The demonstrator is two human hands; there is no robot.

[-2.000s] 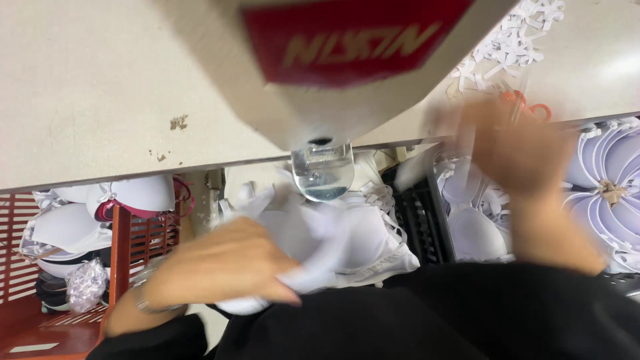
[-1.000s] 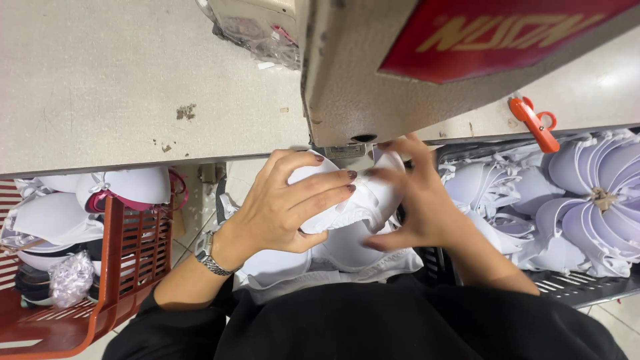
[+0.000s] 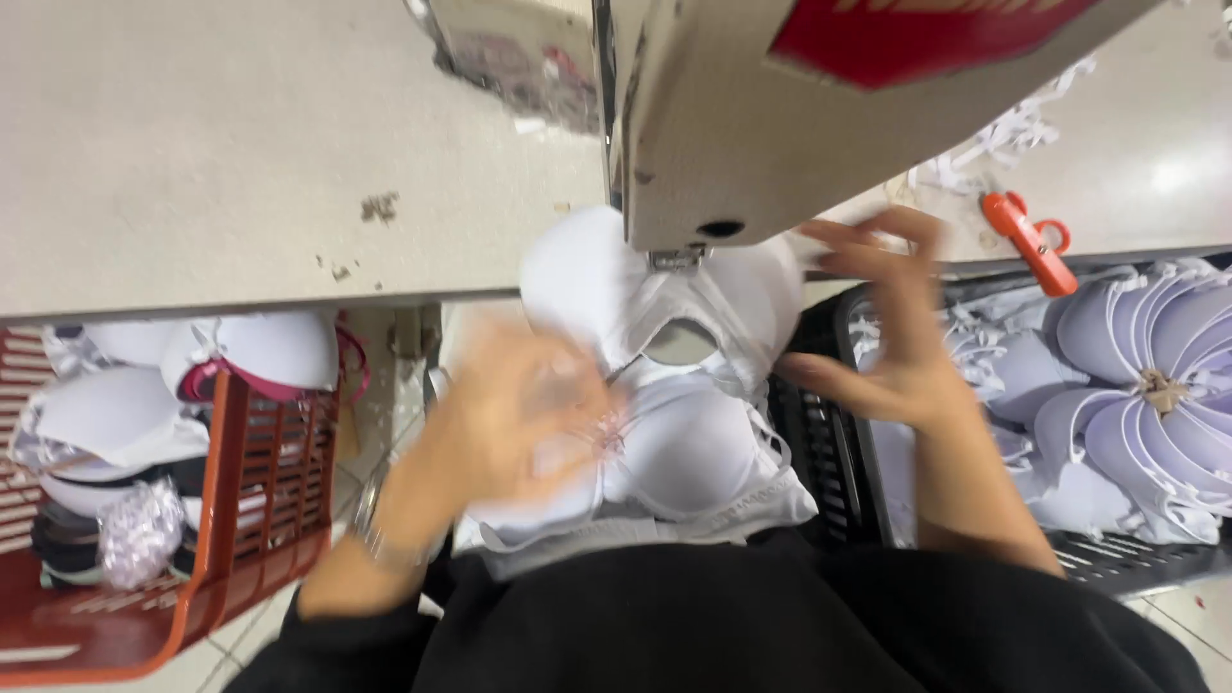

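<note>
A white padded bra (image 3: 577, 279) lies under the presser foot (image 3: 677, 258) of an industrial sewing machine (image 3: 751, 125), one cup on each side of the foot. My right hand (image 3: 885, 318) is at the bra's right cup, fingers spread; whether they touch the fabric is unclear. My left hand (image 3: 520, 414) is strongly blurred, over the lower left of the bra, and its grip cannot be made out. Below, on my lap, rest more white bras (image 3: 683, 448).
A red plastic basket (image 3: 217, 481) with bras and a clear plastic bundle stands at left. At right a black crate (image 3: 857, 414) holds stacked bras. Orange-handled thread snips (image 3: 1030, 241) and white bows (image 3: 1011, 135) lie on the machine table (image 3: 231, 144).
Both hands held a white cup close together at the machine one second ago; now they are farther apart, and the bra lies spread under the presser foot.
</note>
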